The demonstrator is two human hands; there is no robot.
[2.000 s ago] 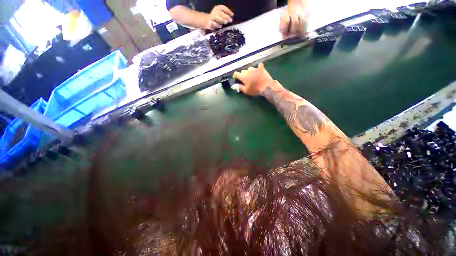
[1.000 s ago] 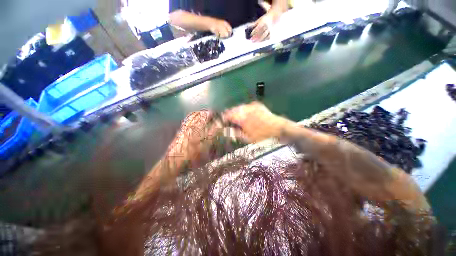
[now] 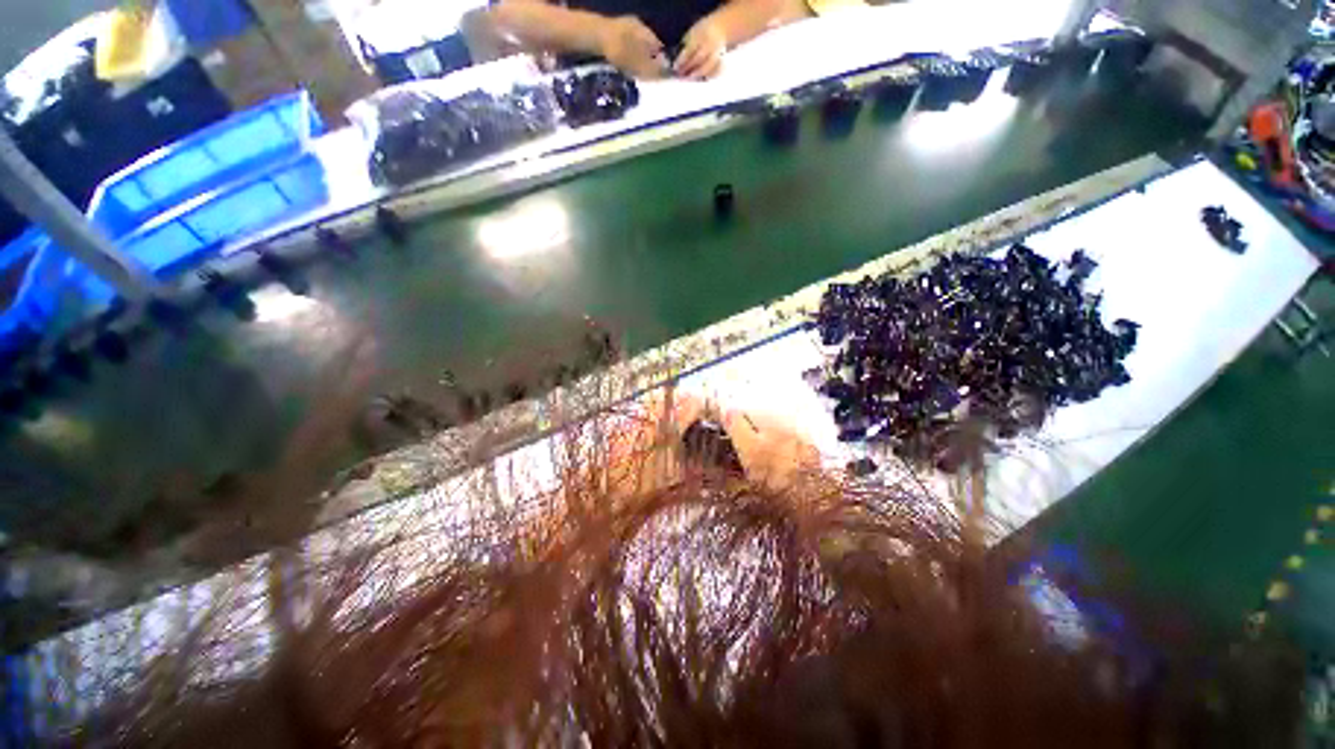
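Observation:
A dark unit [image 3: 713, 443] sits between my two hands, low in the middle, just on my side of the conveyor side rail. My left hand [image 3: 615, 454] is mostly hidden behind hair. My right hand [image 3: 776, 446] is on the unit's right, its fingers against it; its lower part is covered by hair. Which fingers grip the unit is hard to see. The wide heap of shiny small black parts [image 3: 974, 348] lies on the white tabletop [image 3: 1193, 322], right of my hands.
The green conveyor belt [image 3: 644, 271] carries one black unit [image 3: 723, 199] mid-belt and several along its far edge. Across it are blue bins [image 3: 205, 183], a clear bag over dark parts [image 3: 461, 125], a small black pile [image 3: 596, 94] and a person's hands [image 3: 666, 51]. A tiny cluster [image 3: 1221, 227] lies far right.
My right hand reached to the belt's far edge, then came back to meet my left hand. Both are now nearer me, around a dark unit. The view has shifted, showing more of the white tabletop.

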